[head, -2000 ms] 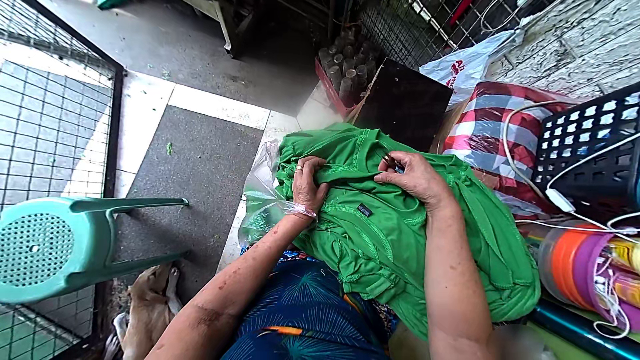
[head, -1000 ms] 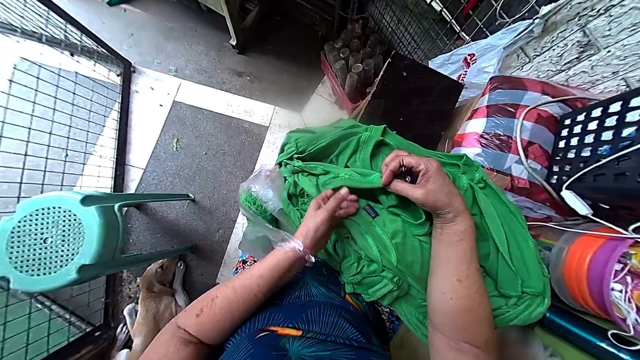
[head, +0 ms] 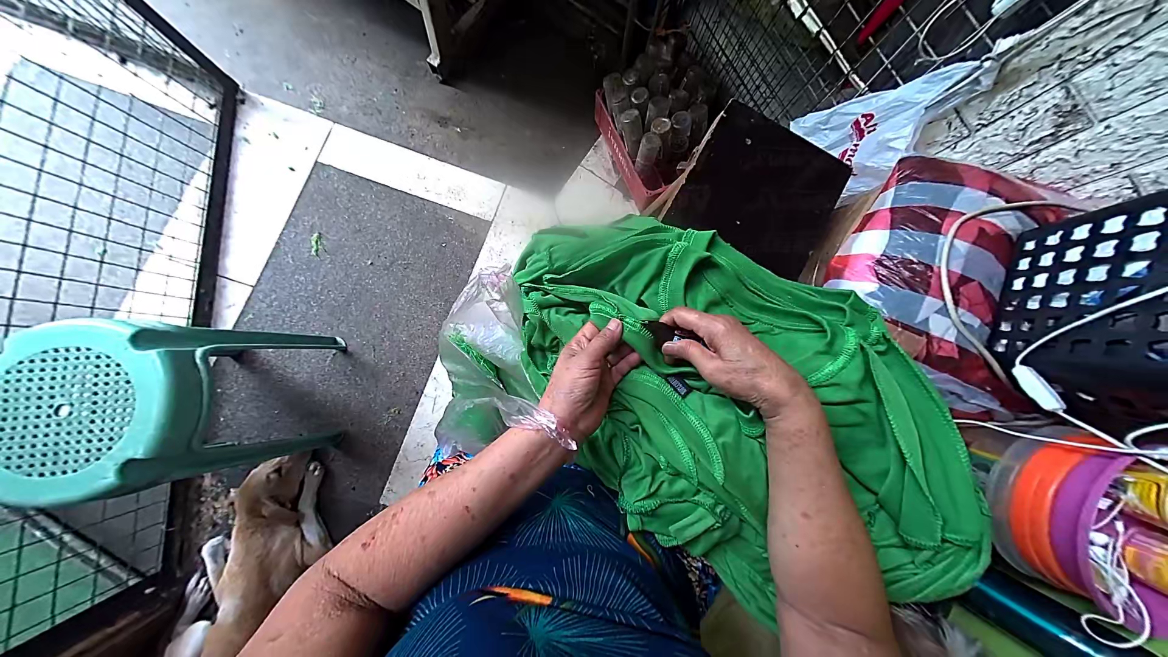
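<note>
Green garments (head: 876,438) with overlocked seams lie bunched across my lap. My left hand (head: 589,370) pinches a seam edge of the green fabric between thumb and fingers. Close by on its right, my right hand (head: 730,356) is curled around a small dark tool, perhaps thread snips, whose dark tip points at the seam; its exact kind is unclear. A small dark label (head: 678,386) shows on the cloth just below the two hands. A clear plastic bag (head: 484,328) with green scraps rests against the garments' left side, by my left wrist.
A teal plastic stool (head: 68,411) stands at left beside a wire mesh gate (head: 100,173). A dog (head: 265,547) lies on the floor near it. Ahead are a red crate of glass bottles (head: 657,119) and a dark box (head: 762,182). At right sit a black basket (head: 1086,301) and stacked tubs (head: 1049,520).
My left hand has gone from a loose curl below the edge to pinching the seam. The right hand has moved from holding the folded edge to beside the seam, with the dark tool showing.
</note>
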